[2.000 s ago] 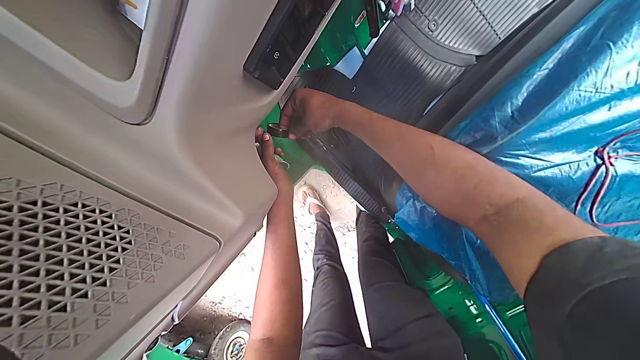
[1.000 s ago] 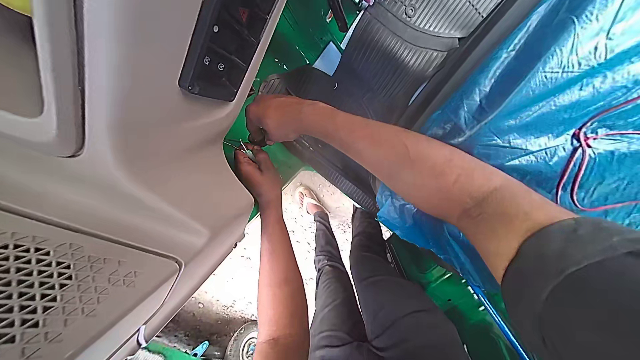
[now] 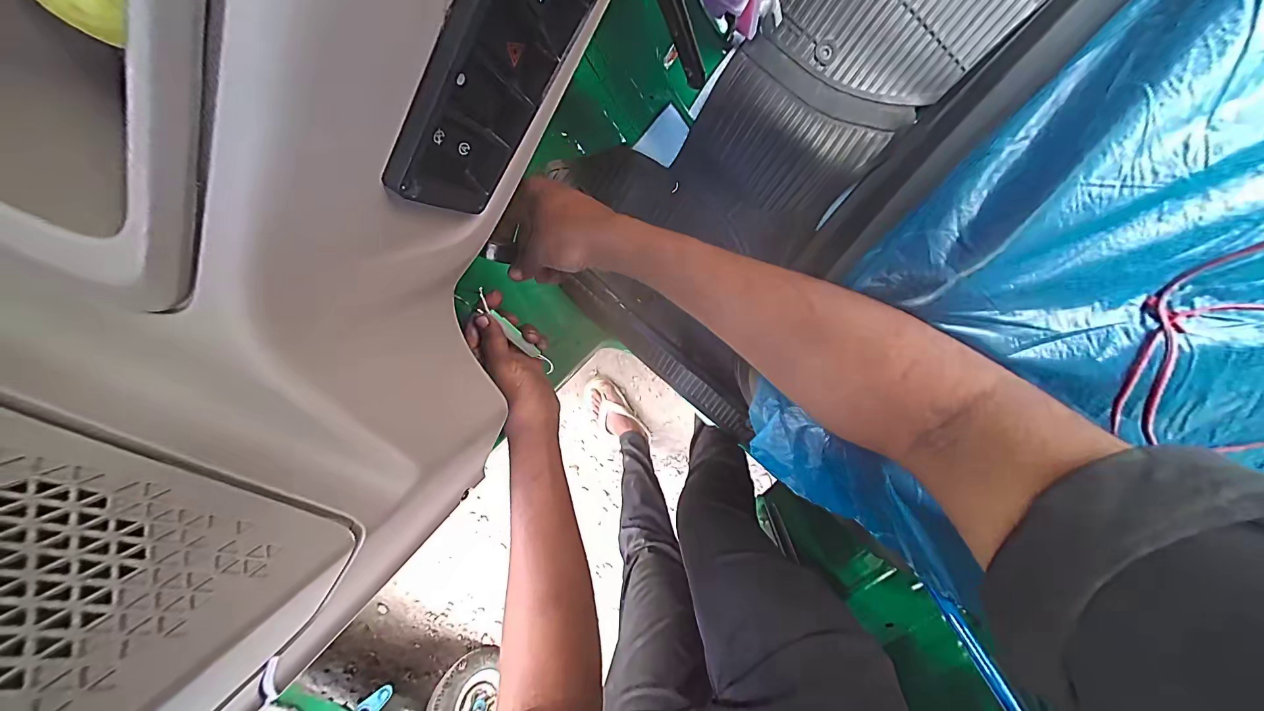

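Note:
My left hand [image 3: 512, 360] is low at the edge of the beige dashboard panel [image 3: 326, 326], palm up. A small pale, slim object with thin wire ends [image 3: 513, 334] lies in its fingers; its exact kind is unclear. Just above it, my right hand [image 3: 558, 232] is curled at the panel's edge, below the black switch panel [image 3: 474, 109]. A dark object with a shiny part [image 3: 501, 252] shows at its fingers, and its fingertips are partly hidden, so its grip cannot be made out.
Green painted metal [image 3: 602, 89] lies behind the hands. A ribbed black floor mat [image 3: 790, 138] and a blue plastic sheet [image 3: 1066, 197] with red cord [image 3: 1165, 326] are on the right. A speaker grille [image 3: 69, 563] is lower left. A wheel [image 3: 469, 681] stands on the ground below.
My hands, close together earlier, are now farther apart. The pale object in my left hand shows more plainly. The view has shifted somewhat.

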